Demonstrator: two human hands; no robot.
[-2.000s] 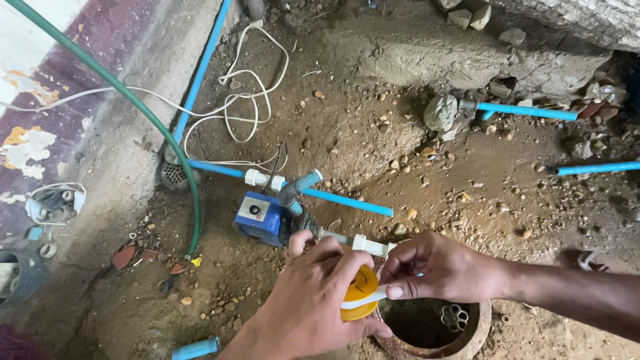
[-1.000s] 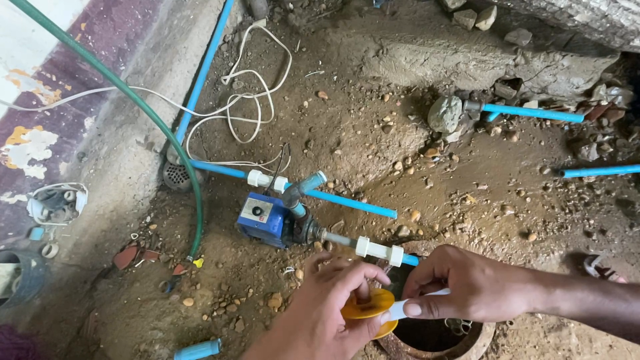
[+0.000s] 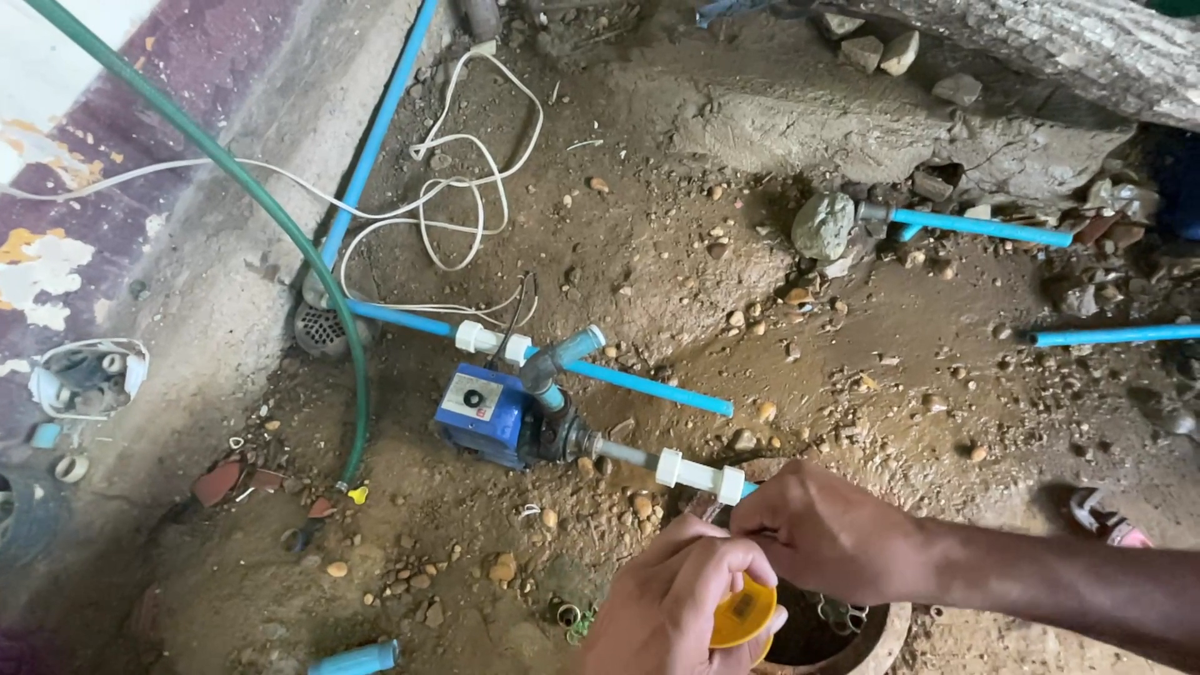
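My left hand (image 3: 670, 600) holds a yellow tape spool (image 3: 743, 611) at the bottom centre, its fingers curled over the rim. Beside it, touching or nearly so, is my right hand (image 3: 825, 532), fingers pinched together; what lies between them is hidden. Just above the hands, a white pipe fitting (image 3: 698, 476) joins a grey pipe from a blue water pump (image 3: 487, 412) to a blue pipe whose end goes behind my right hand. Below the hands is the round clay rim (image 3: 886, 642) of an opening in the ground.
A green hose (image 3: 281, 220) and a blue pipe (image 3: 380, 131) run down at the left. White cable (image 3: 483, 178) lies looped on the soil. Another blue pipe (image 3: 647, 386) passes behind the pump. More pipes (image 3: 984, 227) and a stone (image 3: 823, 227) lie at the right.
White tape stretched between the spool and my right fingers in the earlier frames no longer shows. My right hand has moved up and left, to the blue pipe's end by the white fitting.
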